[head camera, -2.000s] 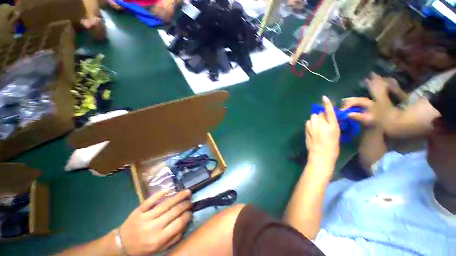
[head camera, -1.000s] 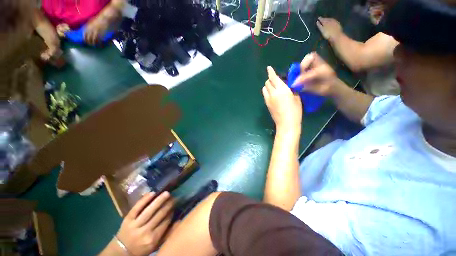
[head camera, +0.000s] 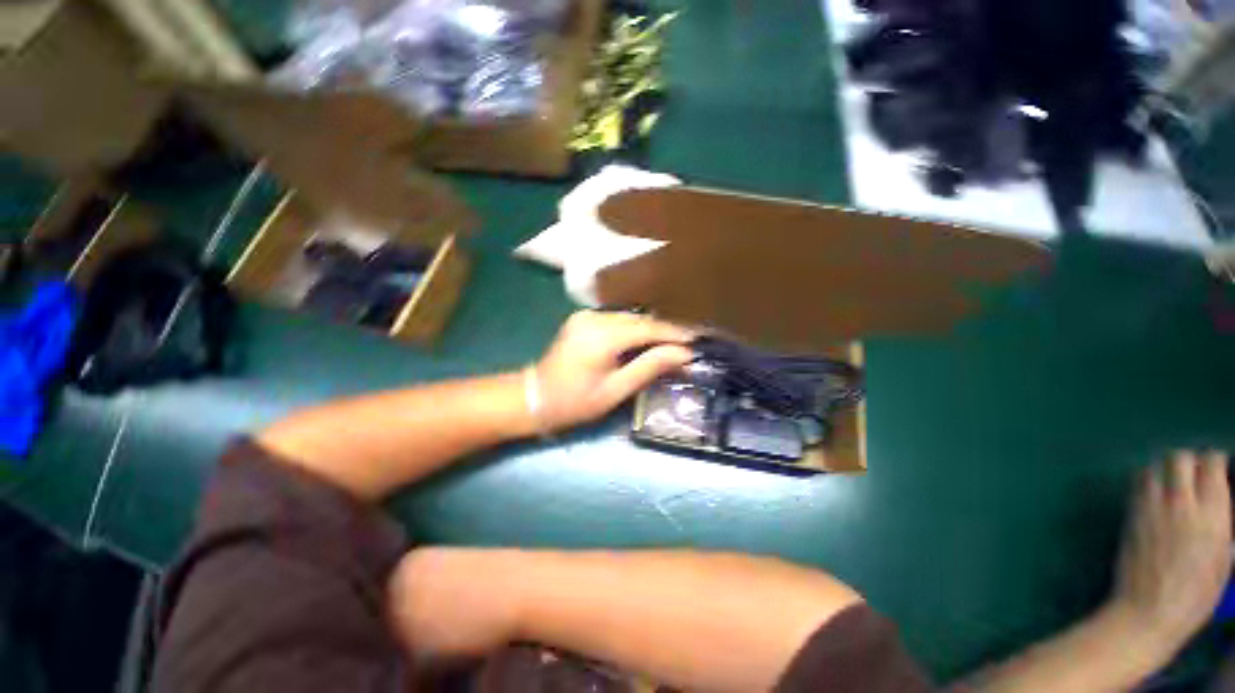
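The open mailer box (head camera: 845, 440) sits on the green table with its long lid (head camera: 799, 271) raised at the back. A dark adapter (head camera: 768, 435), a shiny clear bag (head camera: 677, 409) and a black cable bundle (head camera: 779, 375) lie inside. My left hand (head camera: 610, 368) is at the box's left rear corner, thumb and fingertips against the cable's end; whether it grips is unclear. My right forearm crosses in front of me, and my right hand (head camera: 447, 609) is low at the left, blurred, its fingers hidden.
Another open box (head camera: 431, 287) with black items stands left. A crumpled white cloth (head camera: 596, 217) touches the lid. Behind are a carton (head camera: 501, 146) of shiny bags, yellow-tipped cables (head camera: 626, 81) and a black heap (head camera: 1002, 95). Another person's hand (head camera: 1178, 535) rests at right; blue cloth (head camera: 38, 359) lies far left.
The view has turned left. The black cable that lay in front of the box no longer shows there; a cable bundle lies across the box's rear. My right arm now reaches leftward.
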